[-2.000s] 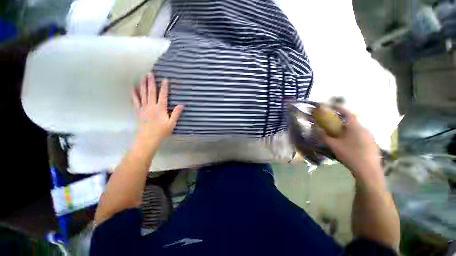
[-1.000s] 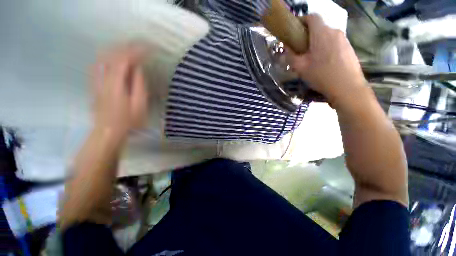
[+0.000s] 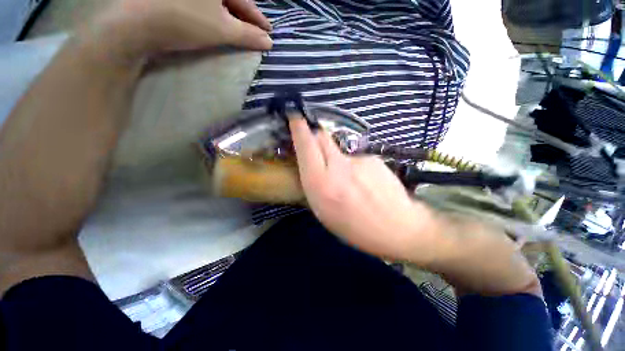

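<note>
The striped garment (image 3: 342, 72) lies over the padded pressing arm (image 3: 185, 130), with folds at the top and dark lines crossing its stripes on the right. The shiny steam iron (image 3: 257, 137) sits on the near left part of the garment, its pointed end towards the left. My right hand (image 3: 349, 188) is on its wooden handle (image 3: 257, 179), with fingers reaching a black lever. My left hand (image 3: 233, 24) is at the garment's upper left edge, partly cut off by the top of the picture; whether it pinches cloth is unclear.
The hose and cable (image 3: 466, 171) run right from the iron. The white table cover (image 3: 490, 82) shows behind the garment. Dark and striped clothes (image 3: 579, 130) are at the right. A metal rack (image 3: 205, 275) shows below the board.
The iron has moved left and nearer to me, and its wooden handle now lies crosswise. My left hand has moved from the bare board up to the garment's edge. The view has shifted.
</note>
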